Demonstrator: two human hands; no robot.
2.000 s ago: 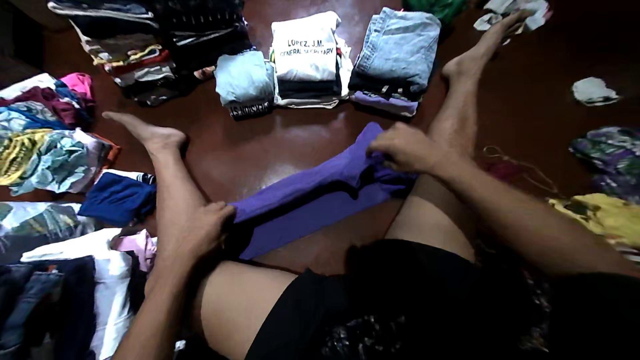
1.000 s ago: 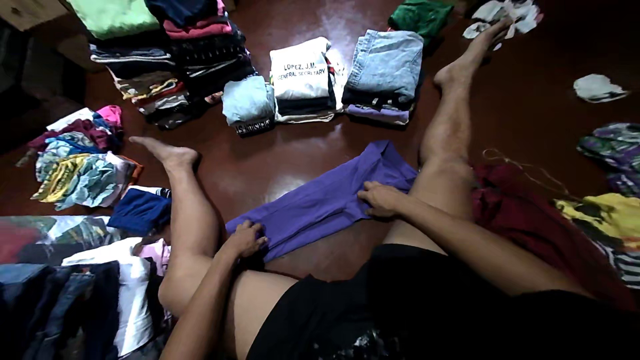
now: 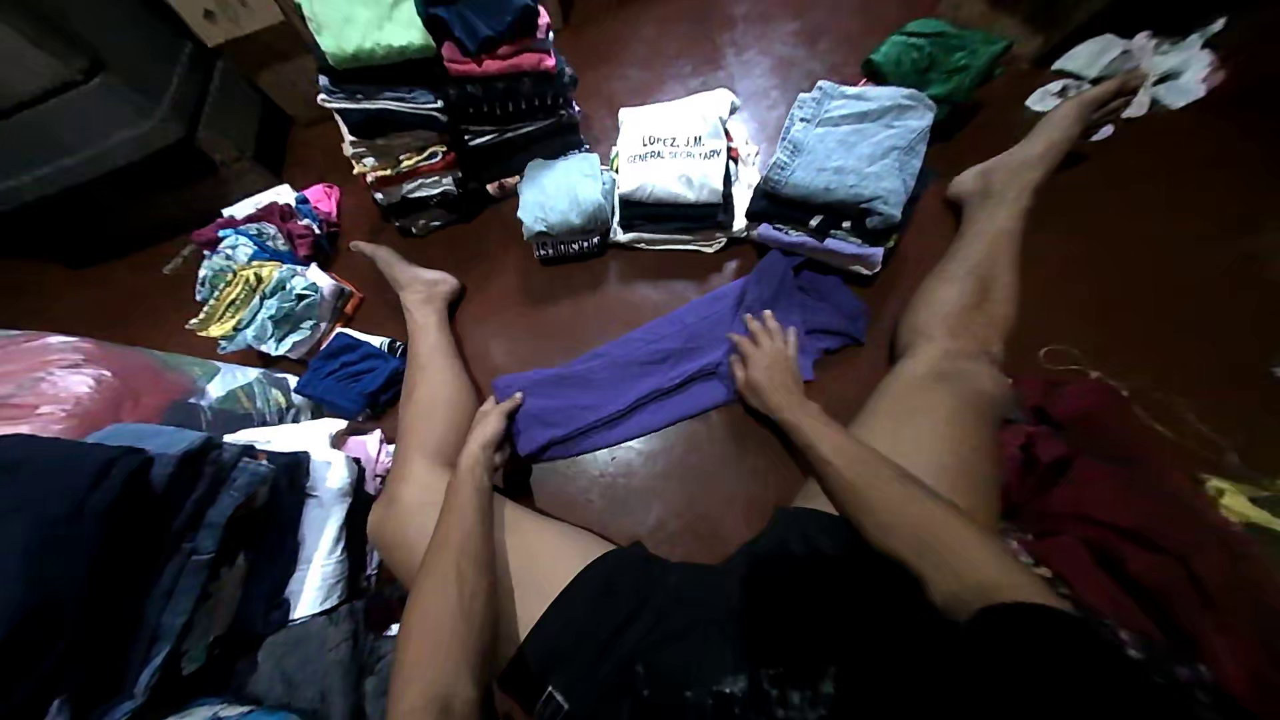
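Observation:
A purple cloth garment (image 3: pixel 630 370), folded lengthwise into a long strip, lies on the dark red floor between my legs. My left hand (image 3: pixel 488 432) grips its narrow left end, thumb on top and the other fingers mostly hidden. Spread over the garment's right part, my right hand (image 3: pixel 768 365) rests with its fingers apart and palm down. Beyond that hand the garment's right end is bunched and uneven. Just past it stands a folded stack topped with light blue denim (image 3: pixel 850 150).
Ahead are a stack with a white printed shirt (image 3: pixel 675 150), a small light blue stack (image 3: pixel 565 195) and taller clothes piles (image 3: pixel 400 120). Folded clothes (image 3: pixel 285 300) and dark garments (image 3: pixel 200 560) lie left. Maroon cloth (image 3: pixel 1120 510) is at right, green cloth (image 3: pixel 940 60) at the far right.
The purple garment, lifted and stretched between both hands two seconds ago, now lies flatter on the floor. My right hand has come down from its raised position onto the cloth.

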